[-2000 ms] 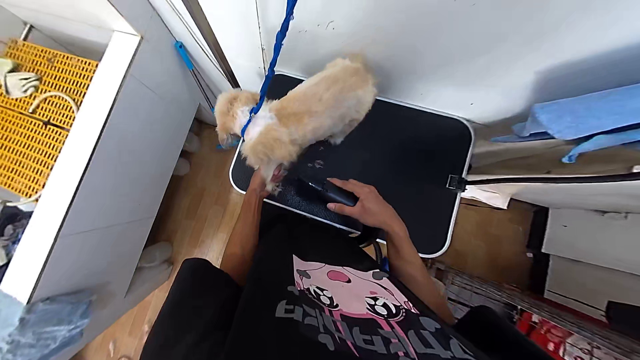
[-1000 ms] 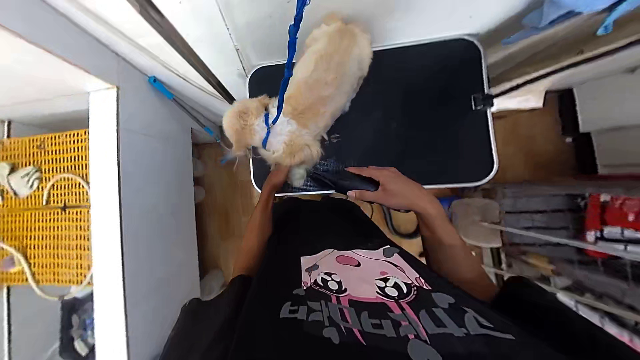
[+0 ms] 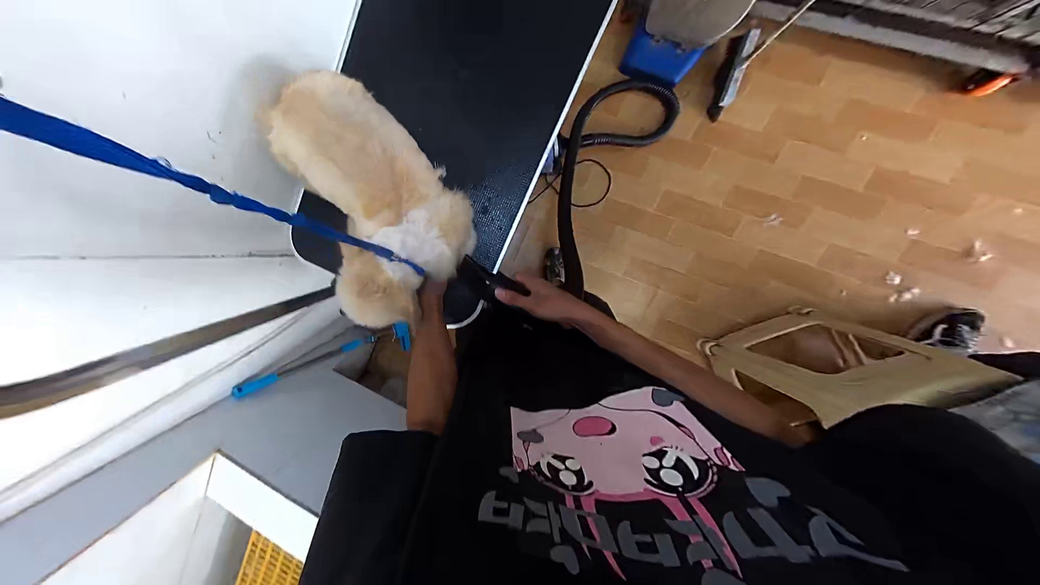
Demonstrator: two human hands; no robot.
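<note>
A cream-coloured dog stands on a black grooming table, a blue grooming loop around its neck. My left hand is under the dog's chest and neck, its fingers mostly hidden by fur, so its grip cannot be told. My right hand is closed around a black handheld tool, which looks like hair clippers; its front end is beside the dog's chest at the table's near edge.
Right of the table, a black corrugated hose runs from a blue machine. A broom head, a beige plastic stool and hair tufts are on the wood-patterned floor. A metal post stands left of the dog.
The view has turned strongly, bringing more floor into sight. The dog's head is still near my left hand, and the black tool remains in my right hand.
</note>
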